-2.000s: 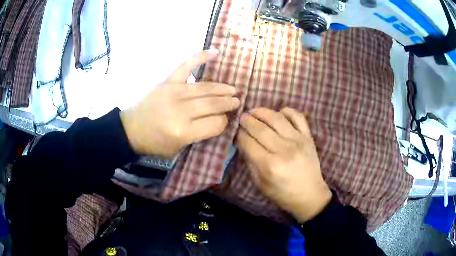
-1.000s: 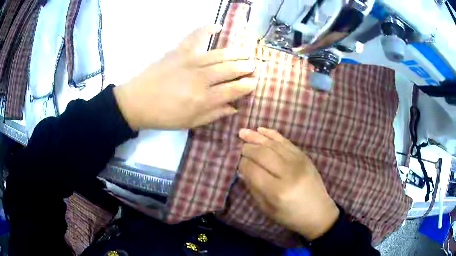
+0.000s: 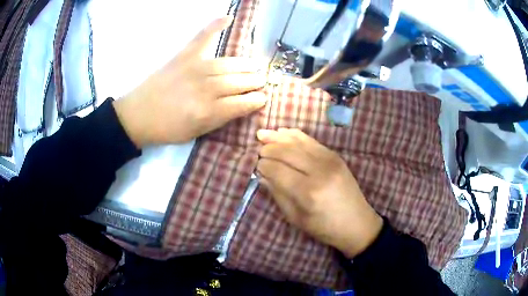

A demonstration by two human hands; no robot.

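Note:
A red-brown plaid panel (image 3: 399,173) lies right of a plaid strip (image 3: 200,179) with a dark edge. Their edges meet along a line running up to the lit needle area (image 3: 283,63) of the white and blue sewing machine (image 3: 463,87). My left hand (image 3: 200,89) lies flat with fingers spread, its fingertips on the strip just left of the needle area. My right hand (image 3: 310,185) has its fingers bent together on the seam line below, thumb hidden, pinching the panel's edge. A pale edge (image 3: 238,217) shows between strip and panel below my right hand.
Plaid strips with white backing (image 3: 75,69) lie at the table's left. A ruler scale (image 3: 130,222) runs along the front edge. A small dark tool and dark cords (image 3: 476,202) lie at the right edge. More plaid cloth (image 3: 87,266) is below table level at lower left.
My left hand has moved up beside the needle area. The strip's top end has passed further beyond the needle area. More pale edge shows below my right hand. The view has shifted.

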